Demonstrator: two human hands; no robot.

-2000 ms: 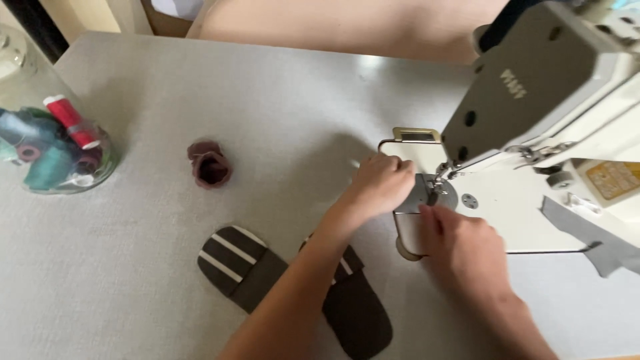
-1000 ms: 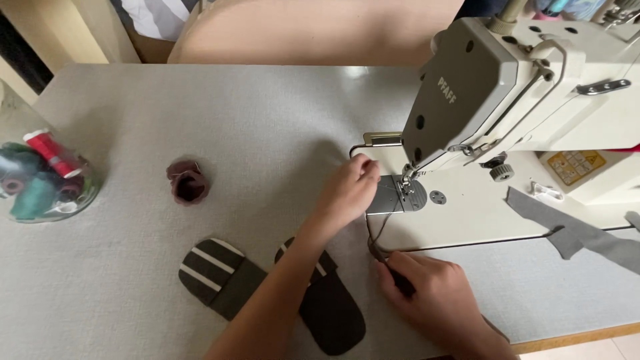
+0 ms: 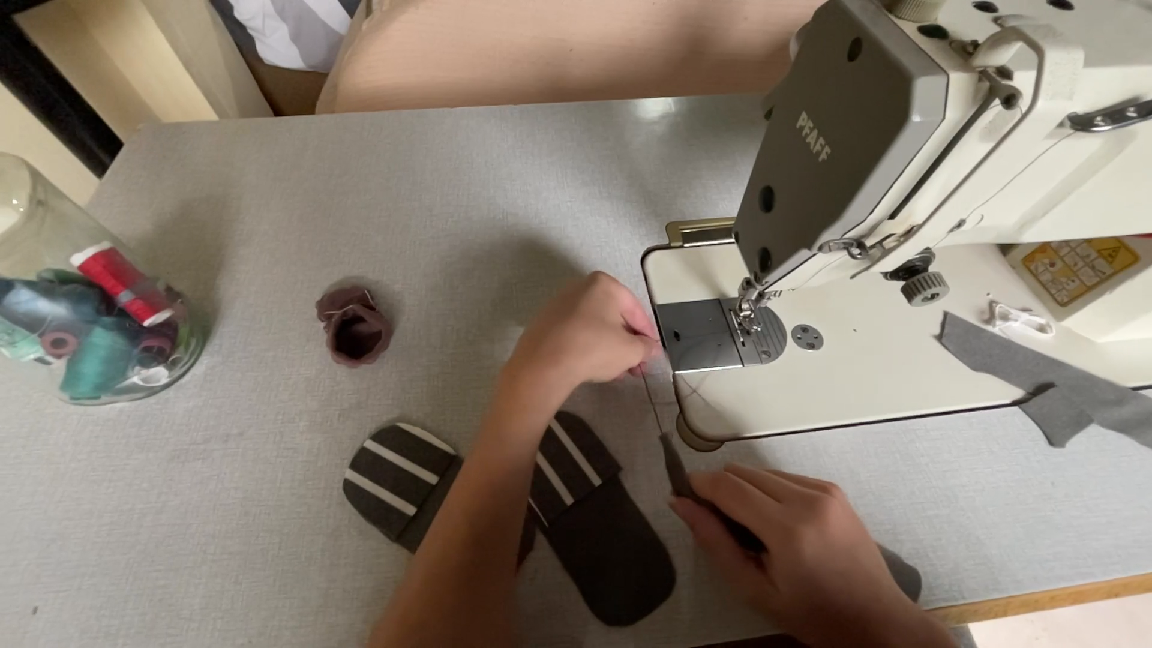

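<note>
My left hand (image 3: 594,333) pinches a thin thread (image 3: 652,400) at the left edge of the sewing machine's bed. The thread runs down to a dark grey fabric piece (image 3: 677,463), which my right hand (image 3: 783,531) grips near the table's front; part of that piece shows beyond the hand. Beneath and beside my left forearm lie two dark, slipper-shaped fabric pieces with pale stripes, one at left (image 3: 396,477) and one at right (image 3: 612,549). The machine's presser foot (image 3: 747,310) stands over the needle plate (image 3: 711,337), with no fabric visible under it.
A clear jar (image 3: 135,360) of thread spools stands at the left. A crumpled maroon fabric piece (image 3: 355,328) sits on the grey table (image 3: 270,207). The PFAFF sewing machine (image 3: 855,117) fills the upper right, with grey fabric scraps (image 3: 1053,378) on and beside its bed.
My right hand has moved from near the needle toward the table's front with the fabric piece. My left hand has moved left from the needle area. The view has shifted.
</note>
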